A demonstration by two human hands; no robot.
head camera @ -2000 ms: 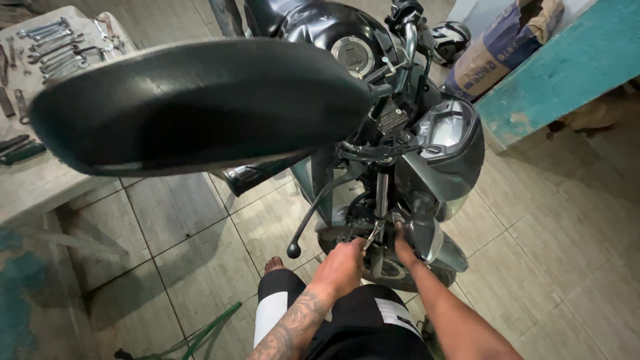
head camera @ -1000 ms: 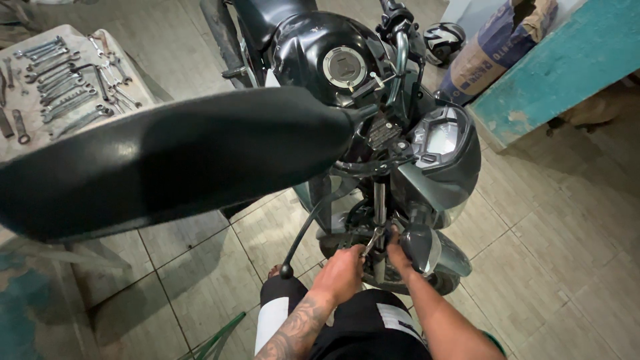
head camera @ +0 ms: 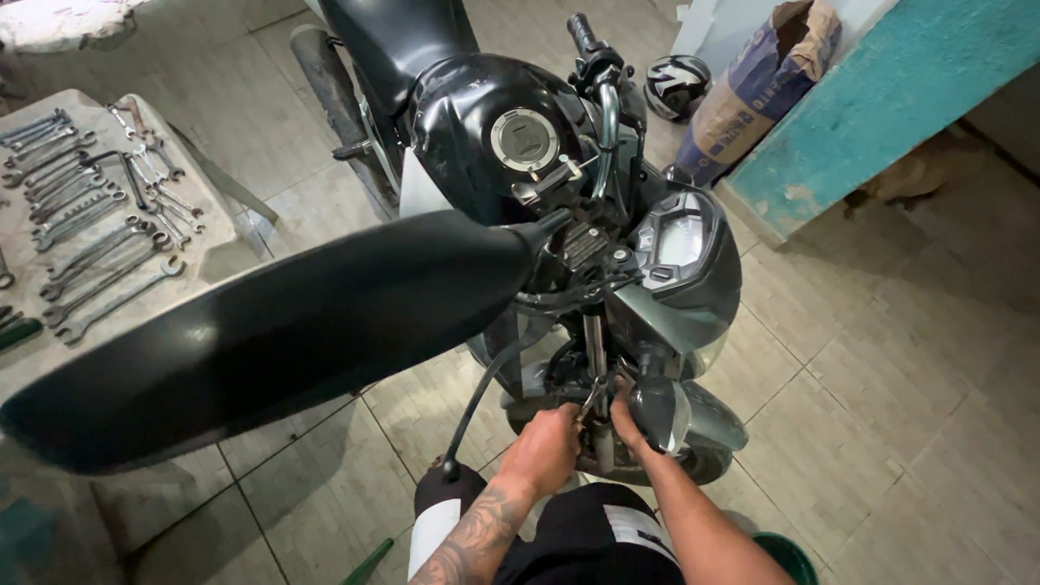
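Observation:
Below the handlebar of a black motorcycle (head camera: 463, 114), both my hands are at the front fork tube (head camera: 596, 345). My left hand (head camera: 548, 447) is closed around a metal tool (head camera: 593, 396), likely a wrench, whose upper end reaches the fork. On the fork's other side my right hand (head camera: 630, 414) has its fingers up against the fork area, beside the turn signal (head camera: 658, 413); its fingertips are partly hidden, so whether it grips anything is unclear. The front wheel (head camera: 707, 463) and fender (head camera: 715, 418) lie just beyond.
A large black mirror (head camera: 284, 341) juts out at left, above a lever (head camera: 475, 398). Many wrenches (head camera: 122, 301) lie on a pale plastic table (head camera: 219, 244). A helmet (head camera: 677, 87), a paper sack (head camera: 756, 89) and a teal wall (head camera: 902, 114) stand at upper right; a green container (head camera: 784, 556) is at lower right.
Both hands remain at the fork, the left one with the tool in it throughout. The view has shifted somewhat, showing more of the wrenches on the table.

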